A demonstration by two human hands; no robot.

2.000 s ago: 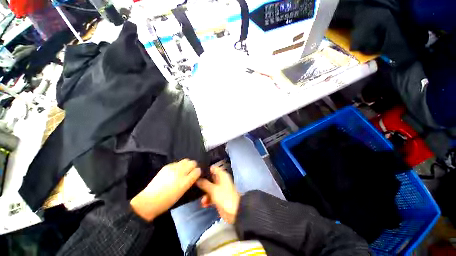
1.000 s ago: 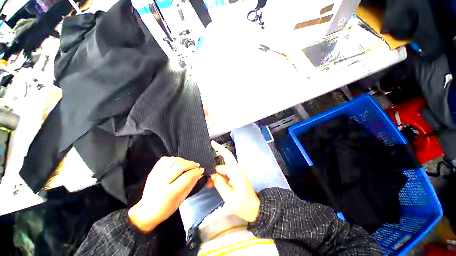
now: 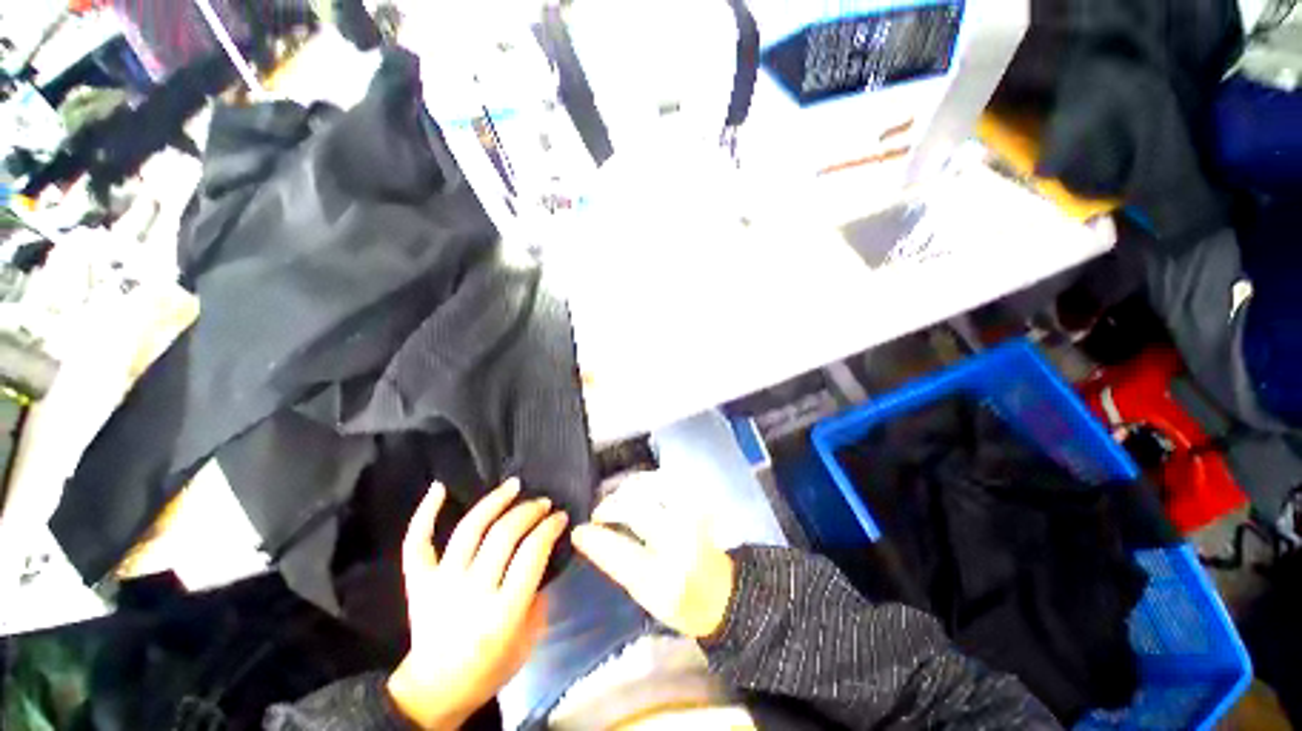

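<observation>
A dark grey ribbed garment (image 3: 307,271) lies in a heap on the white table left of the needle area and hangs over the front edge towards my lap. My left hand (image 3: 486,593) lies on its lower part, fingers spread, near the garment's hanging edge. My right hand (image 3: 660,554) is at the lower right edge of the cloth, with thumb and fingers close together on the fabric border (image 3: 568,500). The cloth's upper right part reaches the presser foot area, which is washed out by glare.
The white sewing machine (image 3: 657,86) stands behind, with a dark control panel (image 3: 882,52) and black straps over its head. A blue crate (image 3: 1192,607) with black pieces is below right. The table's front edge (image 3: 857,347) runs above it.
My left hand has opened from a pinch at the cloth edge, its fingers now spread. My right hand has stayed near the edge. The view has shifted slightly.
</observation>
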